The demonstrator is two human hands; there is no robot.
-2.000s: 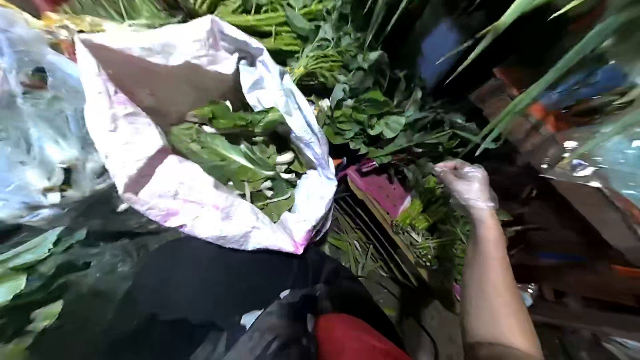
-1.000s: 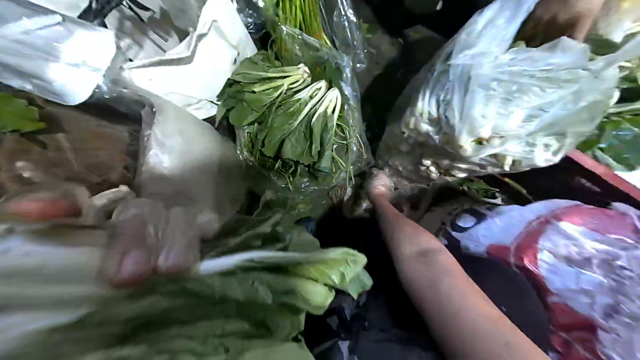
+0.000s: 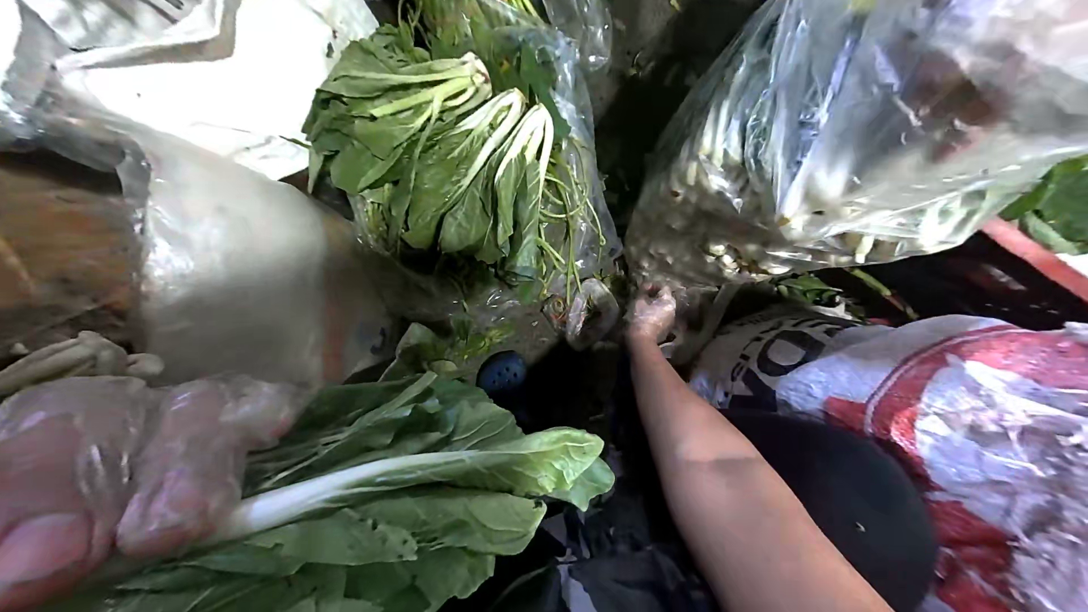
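Observation:
My left hand [image 3: 144, 467], in a clear plastic glove, grips a bunch of leafy greens [image 3: 425, 493] with thick white stalks at the lower left. The leaves point right, across the front of my body. My right hand [image 3: 652, 313], also in clear plastic, reaches forward at the centre, fingers curled, by the lower edge of a clear plastic bag of white-stemmed vegetables [image 3: 765, 170]. Whether it holds anything is unclear. Ahead of it to the left, bundled greens [image 3: 450, 153] with pale stems lie on another clear plastic bag [image 3: 582, 161].
A printed red and white sack [image 3: 977, 408] lies at the right, beside my dark-clad knee [image 3: 833, 501]. White sacking [image 3: 229, 85] is at the upper left, with a translucent plastic sheet [image 3: 229, 263] below it. A blue perforated shoe [image 3: 501, 372] shows low in the middle.
The view has swung far from the open white sack seen two seconds ago. The leafy greens in my left hand were not visible then. Since one second ago they remain at the lower left.

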